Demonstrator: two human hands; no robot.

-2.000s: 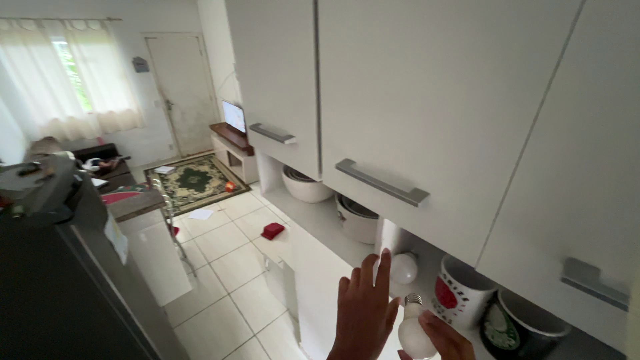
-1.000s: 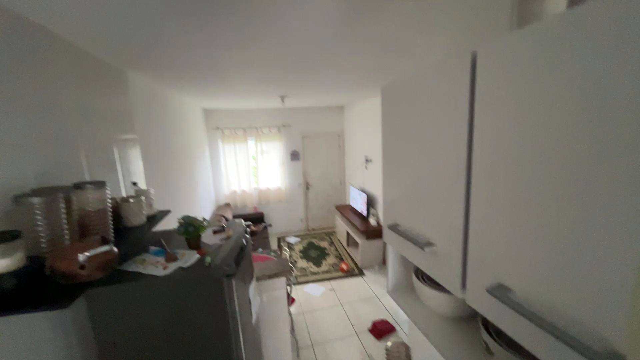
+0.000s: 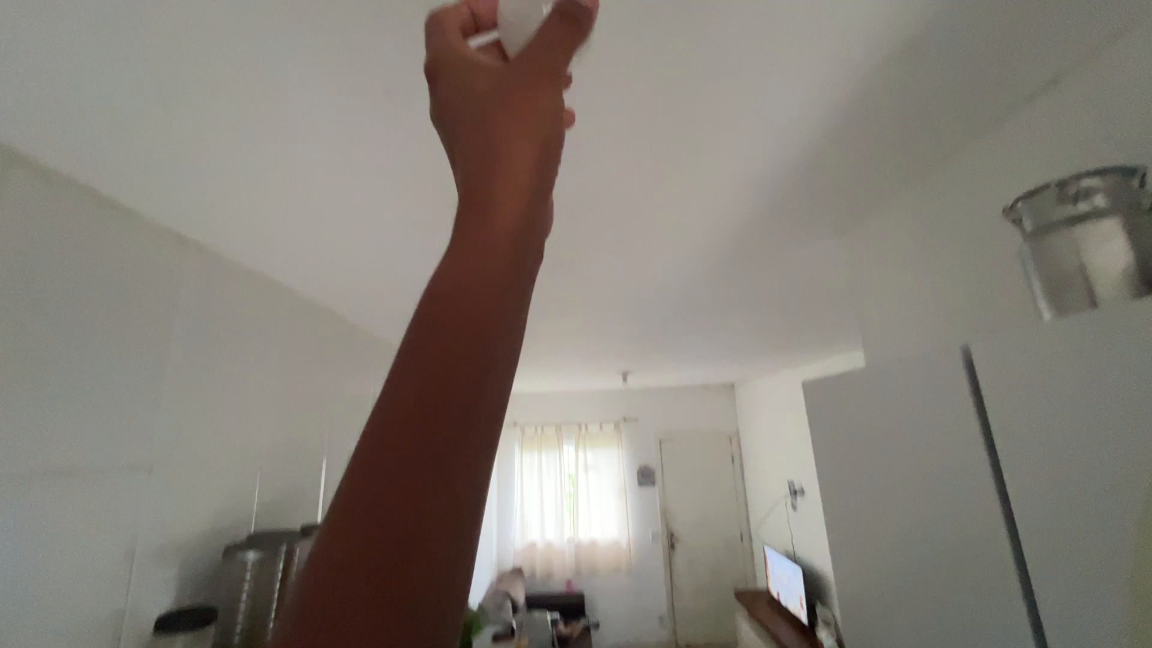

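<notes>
My left hand (image 3: 504,72) is raised to the top edge of the view, its forearm crossing the picture from the lower left. A white light bulb (image 3: 524,22) is pinched between its thumb and fingers; the frame cuts off the bulb's upper part. Small bits of skin show past the right side of the wrist. They may belong to my right hand, which is otherwise hidden, so its hold cannot be told. The white ceiling (image 3: 684,180) stretches behind the raised hand.
At right, a metal pot (image 3: 1084,243) stands above white cabinet doors (image 3: 900,504). Dark-lidded containers (image 3: 261,576) are at the lower left. Farther back are a curtained window (image 3: 571,495), a door (image 3: 702,540), a television (image 3: 786,580) and a small ceiling fixture (image 3: 625,378).
The view has swung up from the cabinet to the ceiling. Two seconds ago both hands were low by the cabinet shelf with the bulb; now my left hand holds it high overhead.
</notes>
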